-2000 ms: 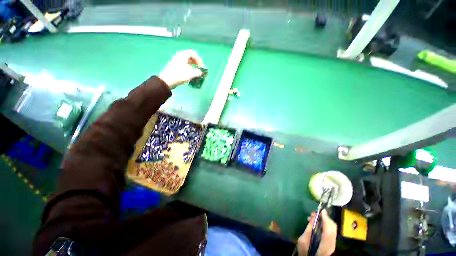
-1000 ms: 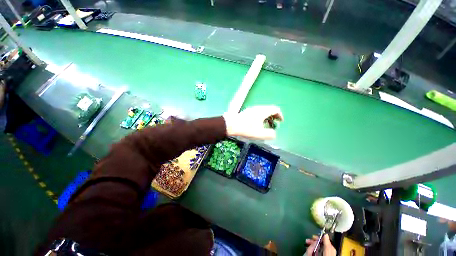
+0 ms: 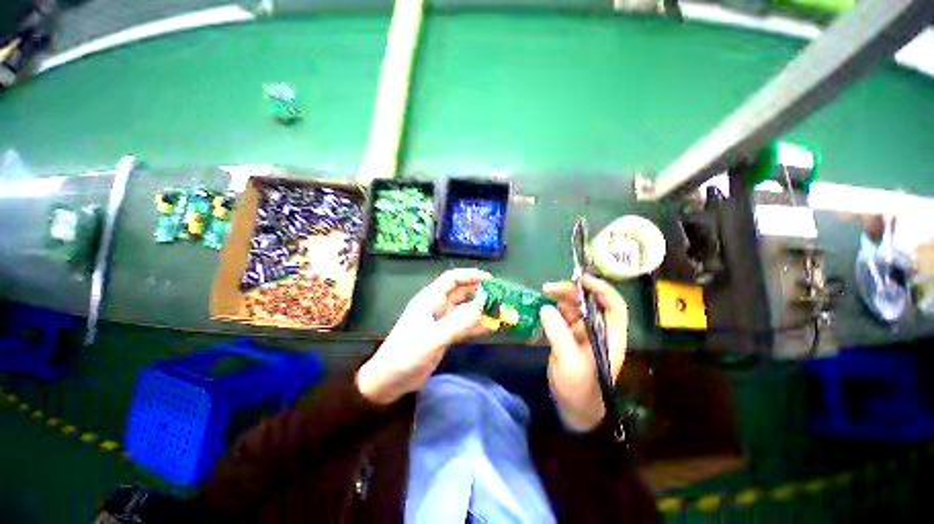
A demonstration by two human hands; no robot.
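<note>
A small green circuit board (image 3: pixel 519 305) with a yellow component on it is held above the bench's near edge. My left hand (image 3: pixel 428 333) grips its left end between thumb and fingers. My right hand (image 3: pixel 582 353) holds its right end with the thumb and also holds the soldering iron (image 3: pixel 594 333), with its black handle pointing down and its thin metal end pointing up and away. The board's fine details are blurred.
A carton (image 3: pixel 227 285) of dark cylinders and copper-red pieces stands left of two black bins, one with green parts (image 3: pixel 404 220), one with blue parts (image 3: pixel 475 225). Boards (image 3: pixel 193 217) lie left of the carton. A round whitish tub (image 3: pixel 655 246) and yellow square (image 3: pixel 681 305) are at right.
My left hand has come back from the far green surface to the near edge, now with a board. My right hand has lifted the iron away from the tub and joined it at the board.
</note>
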